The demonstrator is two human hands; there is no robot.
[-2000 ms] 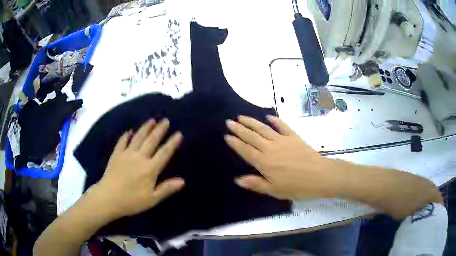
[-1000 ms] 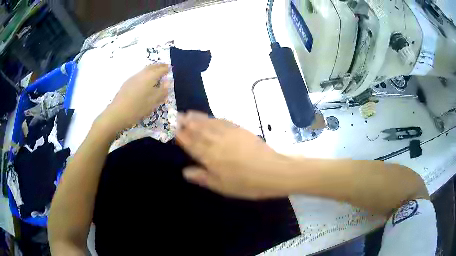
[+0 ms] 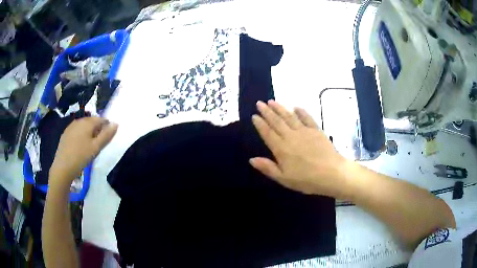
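Observation:
A large black garment body panel [image 3: 219, 193] lies flat on the white table, with a narrow black strip reaching up at its top right. A white-and-black patterned lace insert [image 3: 201, 86] lies flat above it, along the strip's left side. My right hand [image 3: 298, 146] rests flat on the panel's right part, fingers apart, holding nothing. My left hand [image 3: 81, 144] is over the right rim of the blue basket, left of the panel. Its fingers are curled and partly hidden, so I cannot tell whether they grip anything.
The blue basket [image 3: 119, 47] holds black and patterned pieces. The off-white machine head [image 3: 413, 68] stands at upper right, with a black paddle lamp or sensor [image 3: 369, 110] beside it. Thread snips [image 3: 451, 171] and a black cloth scrap [image 3: 458, 190] lie at right on the table [image 3: 308, 31].
My left hand has moved off the lace insert to the basket. My right hand has moved from beside the lace onto the panel's right side. The camera view has shifted.

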